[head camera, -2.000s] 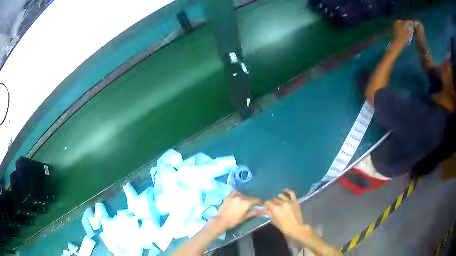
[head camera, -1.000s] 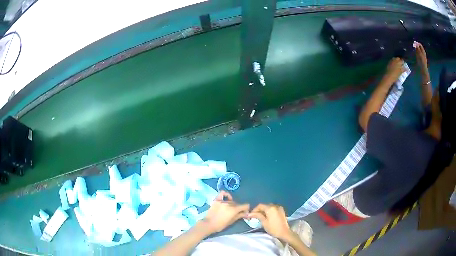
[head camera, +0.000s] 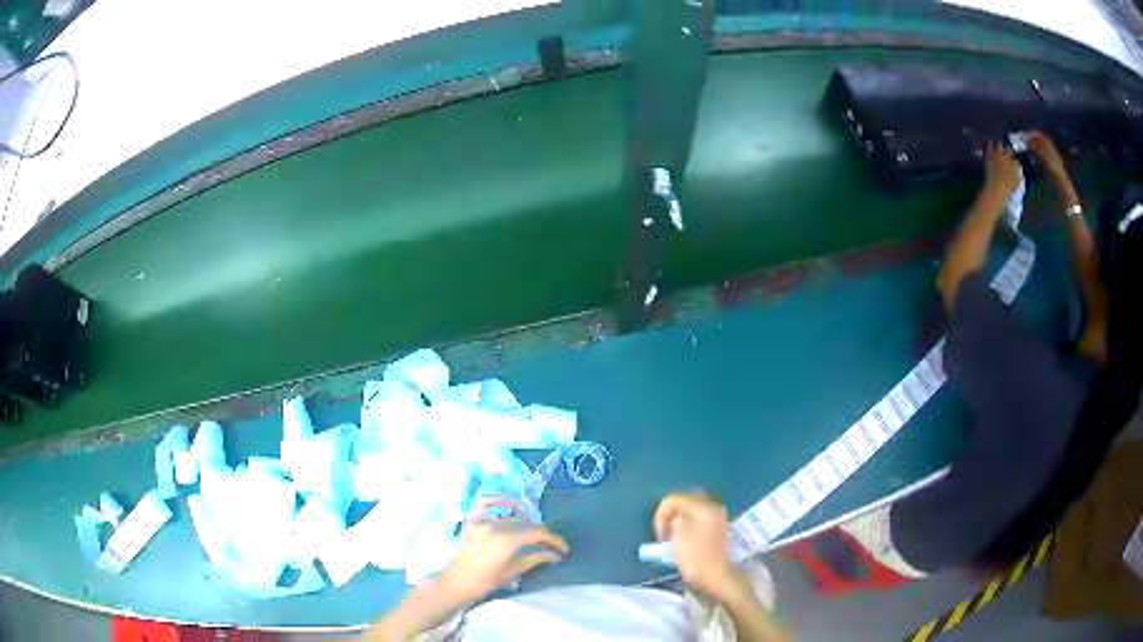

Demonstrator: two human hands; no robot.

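Note:
A long white label strip [head camera: 852,458] with printed rows runs from beside my right hand up to another worker's hands. My right hand [head camera: 696,542] is closed on the strip's near end, and a short pale piece sticks out on its left side. My left hand [head camera: 511,552] is apart from it, at the right edge of a heap of pale blue backing paper [head camera: 414,464]. Its fingers look apart and I see nothing held in it, though it is blurred. A small coiled roll [head camera: 587,463] lies on the worktop above and between my hands.
Another person [head camera: 1015,414] at the right places a label on a black box [head camera: 928,119] on the green conveyor belt [head camera: 376,238]. More black boxes [head camera: 44,332] stand at the far left. A green post [head camera: 664,126] crosses the belt. A red stool [head camera: 840,564] stands below the worktop edge.
My hands were together and have now parted, left hand leftwards to the paper heap, right hand slightly right. The other person's hands have come together at the black box.

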